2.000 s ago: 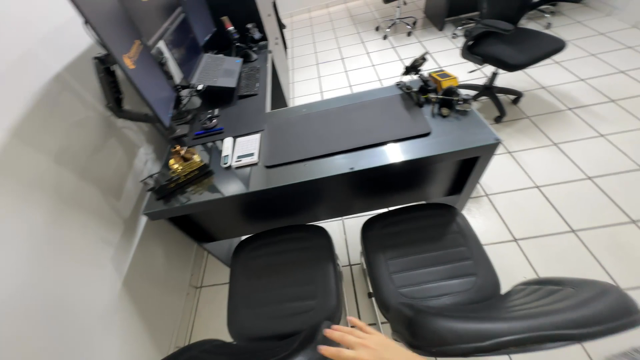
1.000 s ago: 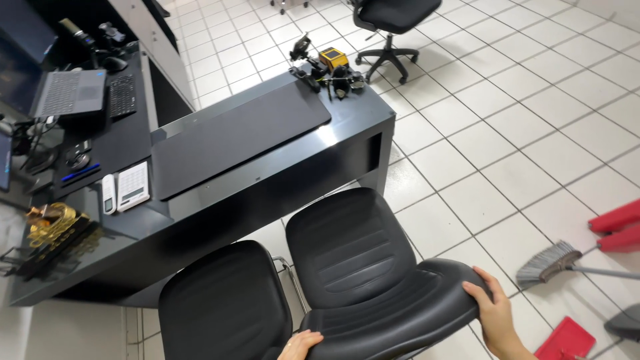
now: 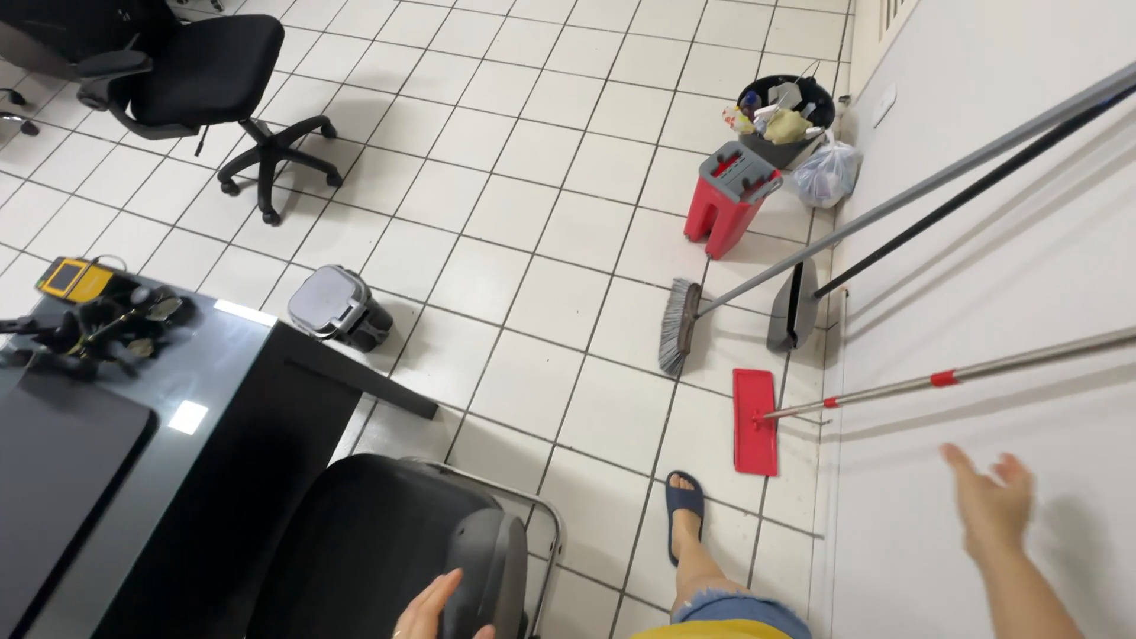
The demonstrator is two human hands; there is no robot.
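My left hand (image 3: 430,608) is at the bottom edge by the backrest of a black padded chair (image 3: 382,541); part of the hand is cut off, and whether it touches the chair I cannot tell. At the right my right hand (image 3: 994,497) is raised before the white wall, fingers apart, holding nothing. Above it a flat mop with a red head (image 3: 755,422) and metal pole leans toward the wall. A grey-bristled broom (image 3: 681,327) and a long-handled dustpan (image 3: 792,306) stand beyond the mop.
A desk (image 3: 200,382) with a yellow device (image 3: 75,280) is at the left. A small grey-lidded bin (image 3: 333,302) stands beside it. Farther off are a red mop bucket (image 3: 729,200), a full black bin (image 3: 785,146), a plastic bag (image 3: 827,173) and an office chair (image 3: 209,71).
The view has swung right, to the wall and cleaning tools. My right hand, on the chair backrest a second ago, is off it and raised by the wall.
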